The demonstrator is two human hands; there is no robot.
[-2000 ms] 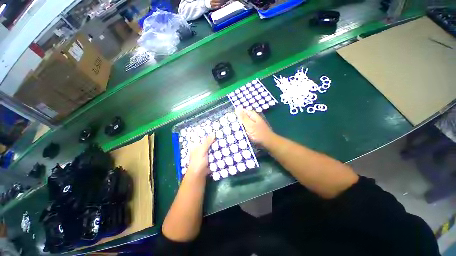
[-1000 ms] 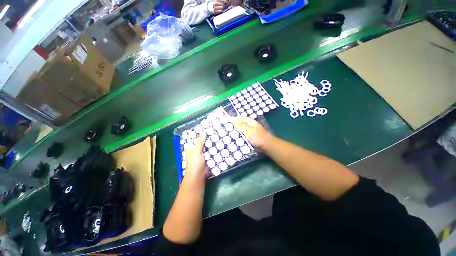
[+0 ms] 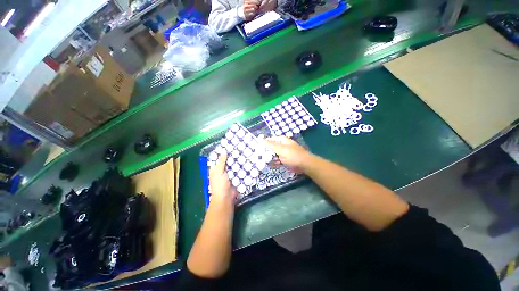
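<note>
A white disc sheet point(image 3: 242, 162) with rows of round discs is held tilted over the parts tray point(image 3: 204, 181). My left hand point(image 3: 219, 177) holds its left edge. My right hand point(image 3: 286, 152) holds its right edge, fingers at the upper right part. Loose discs point(image 3: 276, 177) show in the tray below the sheet. A second disc sheet point(image 3: 289, 116) lies behind the tray, by the belt's edge. The fingertips of both hands are partly hidden or blurred.
White ring and strip scraps point(image 3: 340, 109) lie right of the second sheet. Stacked black housings point(image 3: 102, 227) stand at left on a cardboard sheet point(image 3: 165, 210). Housings point(image 3: 267, 83) sit spaced on the conveyor belt point(image 3: 188, 113). Bare cardboard point(image 3: 455, 79) lies at right. A person's hands point(image 3: 250, 8) show across the belt.
The held sheet has turned and narrowed between my hands, uncovering loose discs at the tray's lower right. The housings on the belt have shifted slightly rightward.
</note>
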